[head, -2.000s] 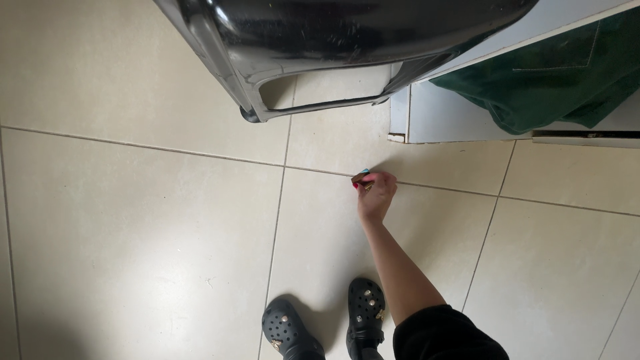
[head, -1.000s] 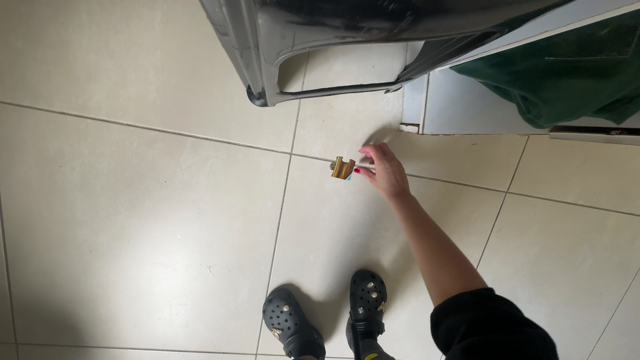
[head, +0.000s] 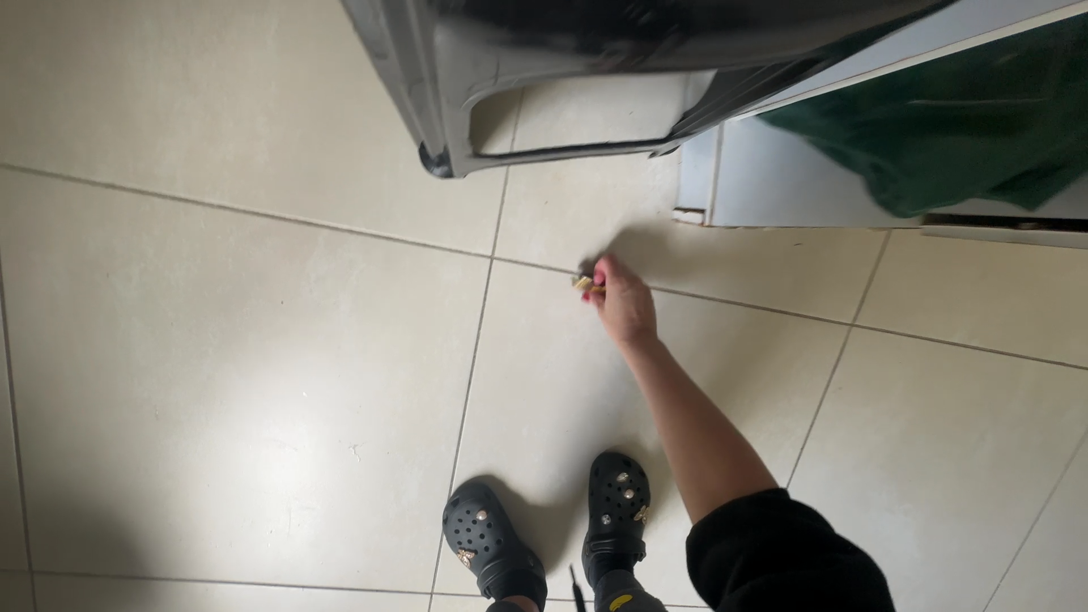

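My right hand (head: pixel 626 299) reaches down at the middle of the view, its fingers closed around a small yellowish object (head: pixel 583 283). Part of that object sticks out to the left of my fingertips; the rest is covered by them, and its kind is too small and blurred to tell. Red nail colour shows on the fingers. Beneath the hand lie the pale floor tiles (head: pixel 544 357), with a soft shadow beside it. My left hand is out of the picture.
A black plastic stool (head: pixel 552 42) stands at the top. Right of it, a dark green cloth (head: pixel 952 136) hangs over a white cabinet base (head: pixel 790 183). My feet in dark clogs with charms (head: pixel 484 531) are at the bottom, a thin black cord end (head: pixel 577 588) between them.
One second ago the small object showed beside my spread right fingers; now the fingers are closed on it and cover most of it.
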